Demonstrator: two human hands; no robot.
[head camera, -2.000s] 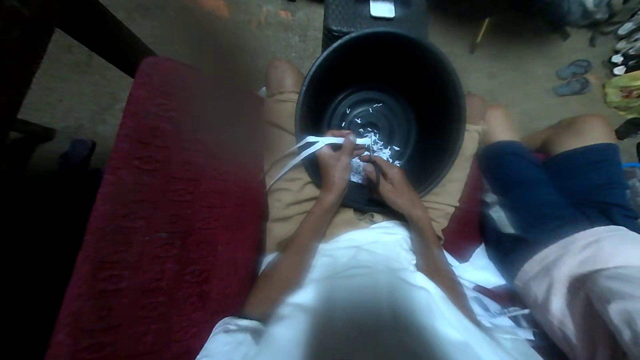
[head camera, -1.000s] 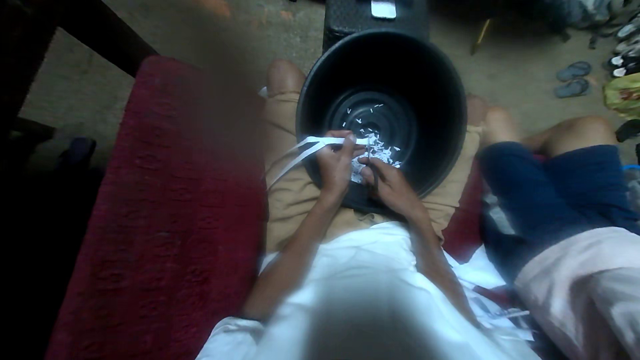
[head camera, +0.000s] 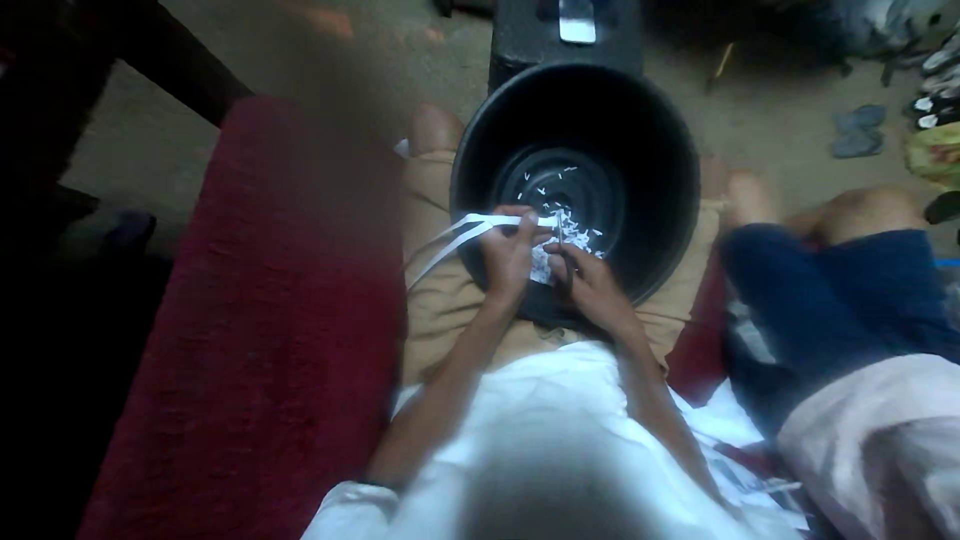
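My left hand (head camera: 513, 244) grips long white paper strips (head camera: 450, 244), whose loose ends trail left over my thigh. Their short ends point right, over a black plastic tub (head camera: 465, 150) between my legs. Dark-handled scissors (head camera: 568, 266) are in my right hand (head camera: 589, 281), with the blades at the strips' right ends; how far the blades are apart is too small to tell. Small white paper snippets (head camera: 577, 234) lie scattered on the tub's bottom, below and beyond my hands.
A red padded seat (head camera: 277, 322) extends at left. Beyond the tub stands a dark box (head camera: 517, 37) with a phone-like object (head camera: 577, 26) on top. A person in blue shorts (head camera: 832, 285) sits close at right. White paper (head camera: 724, 420) lies between us. Grey sandals (head camera: 859, 131) rest on the floor.
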